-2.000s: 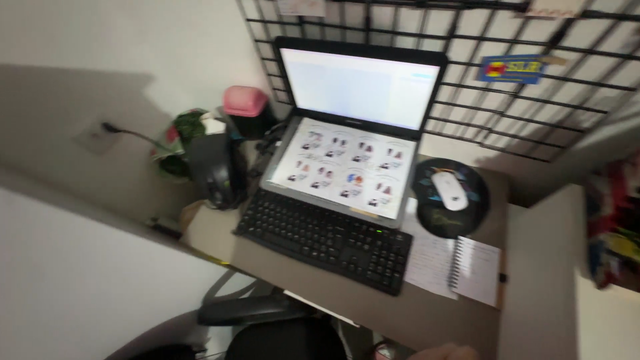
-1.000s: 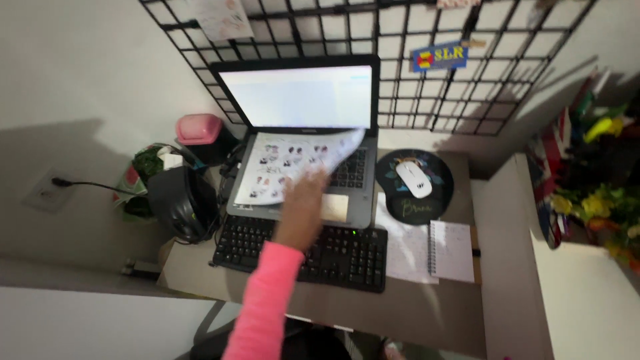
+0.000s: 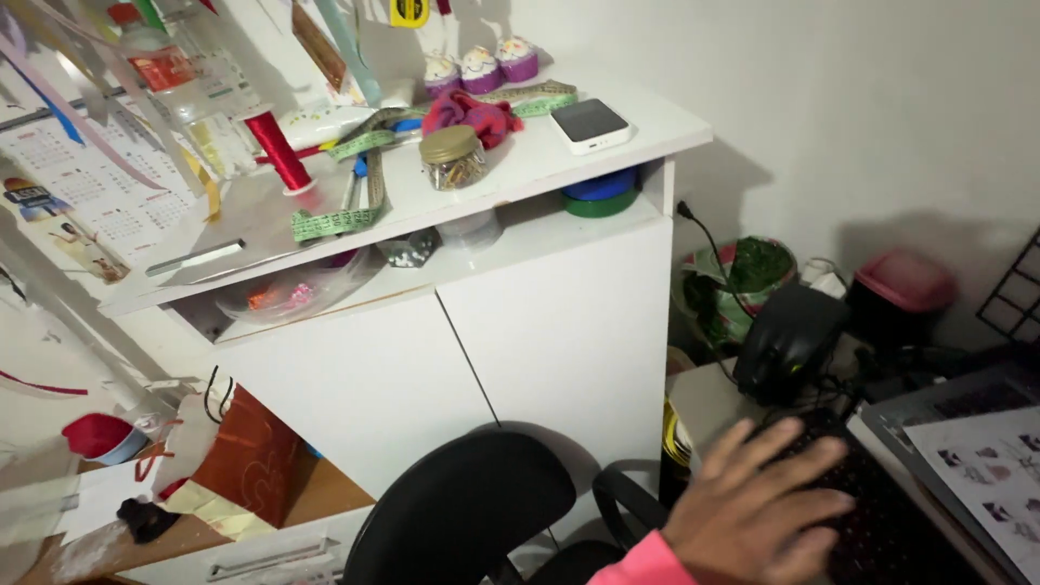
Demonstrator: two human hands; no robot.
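My left hand (image 3: 764, 508), in a pink sleeve, is at the lower right with its palm down and fingers spread, holding nothing. It is over the near end of the black keyboard (image 3: 881, 512); whether it touches the keys cannot be told. To its right, a printed sheet with small pictures (image 3: 995, 471) lies on the grey laptop (image 3: 902, 422), which is cut off by the frame's edge. A black device with a cable (image 3: 792, 337) stands just beyond the fingers. My right hand is out of view.
A black chair (image 3: 463, 512) stands before a white cabinet (image 3: 561, 341). On its top are a white phone-like device (image 3: 591, 124), a glass jar (image 3: 452, 162), a red ribbon spool (image 3: 278, 150) and a green tape measure (image 3: 337, 223). A red-brown paper bag (image 3: 256, 455) is at lower left.
The view has swung far left to the cabinet. One second ago my hand was at the printed sheet, its edge raised over the laptop; now the hand is apart from the sheet, over the keyboard.
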